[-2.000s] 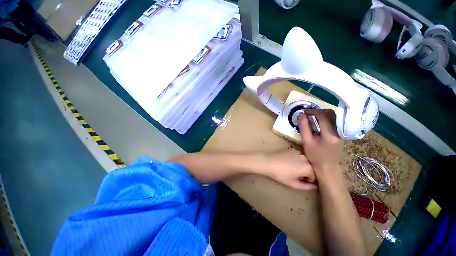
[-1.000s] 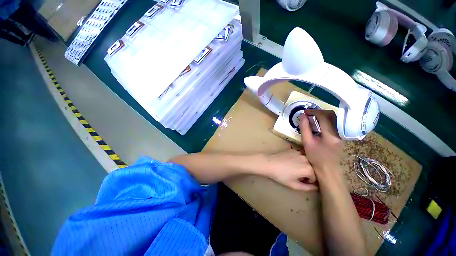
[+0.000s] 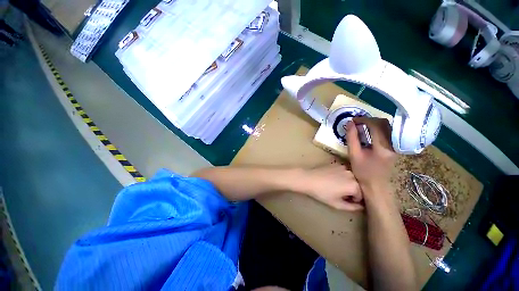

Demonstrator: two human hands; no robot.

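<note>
The white cat-ear headphone set (image 3: 389,78) stands with its open ear cup (image 3: 329,120) on a cream square holding block (image 3: 324,138). The cup shows a dark ring around a pale centre. My right hand (image 3: 373,152) is over the cup, thumb and finger pinched on a small dark and silvery part (image 3: 365,136) at the cup's right side; the fingers partly hide it. My left hand (image 3: 336,187) is curled into a loose fist against my right wrist, with nothing visible in it.
Right of my right arm lie a white wire coil (image 3: 429,194), a tied red wire bundle (image 3: 424,232) and brown debris on the cardboard (image 3: 279,149). Stacked translucent trays (image 3: 190,62) stand left. Other headphones (image 3: 448,25) are behind. A yellow sponge (image 3: 494,234) is far right.
The view has shifted slightly. Both hands keep nearly the same pose, my right fingers still at the open cup and my left fist still against my right wrist.
</note>
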